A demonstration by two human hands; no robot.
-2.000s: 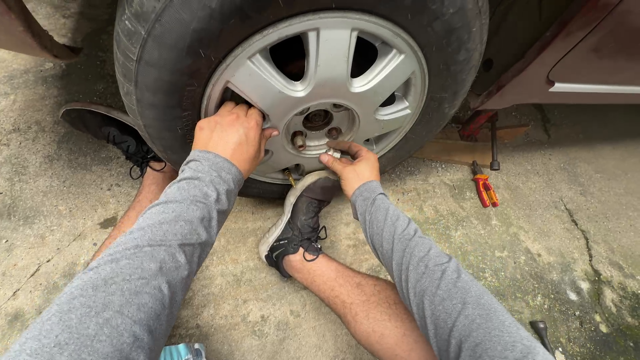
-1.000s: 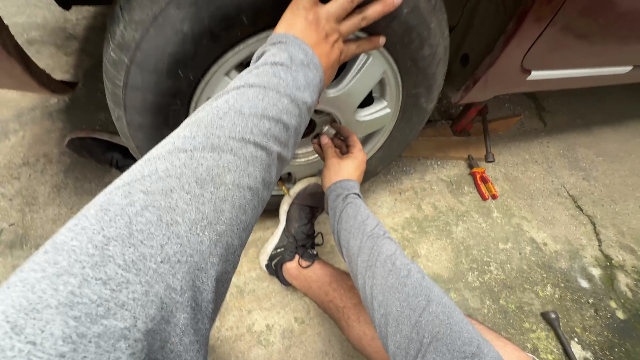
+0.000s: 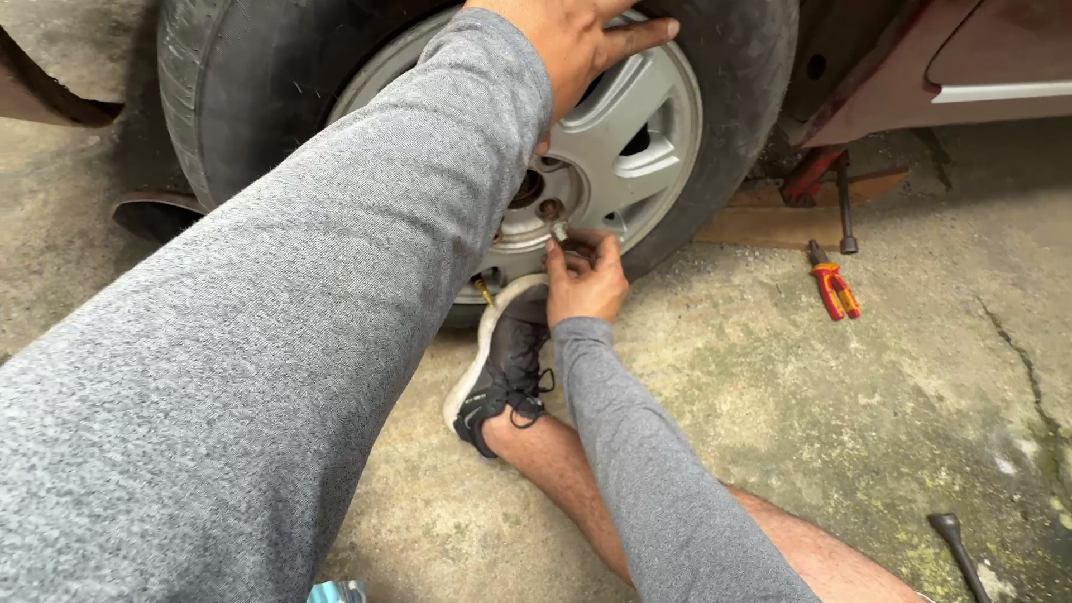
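Observation:
A car wheel with a silver alloy rim point(image 3: 636, 167) and a black tire point(image 3: 243, 100) stands upright in front of me. My left hand point(image 3: 578, 50) lies spread over the upper part of the rim, cut off by the top edge of the view, and nothing shows in it. Between the fingertips of my right hand point(image 3: 589, 272) is a small metal wheel bolt or nut point(image 3: 559, 232), held close to the holes around the hub. My left sleeve hides the left half of the rim. The toe of my black shoe point(image 3: 515, 343) is against the wheel's bottom, beside the brass-colored valve stem point(image 3: 483, 291).
Red and yellow pliers point(image 3: 835, 289) lie on the concrete at the right. Behind them, a red jack point(image 3: 811, 177) stands on a wooden board point(image 3: 766, 224), with a metal bar point(image 3: 846, 209) beside it. A socket-ended wrench point(image 3: 957, 548) lies lower right. The car's sill point(image 3: 888, 117) overhangs the upper right.
My left hand has moved from the lower left of the rim to its top, its fingers now spread. My right hand still holds the small metal piece near the hub.

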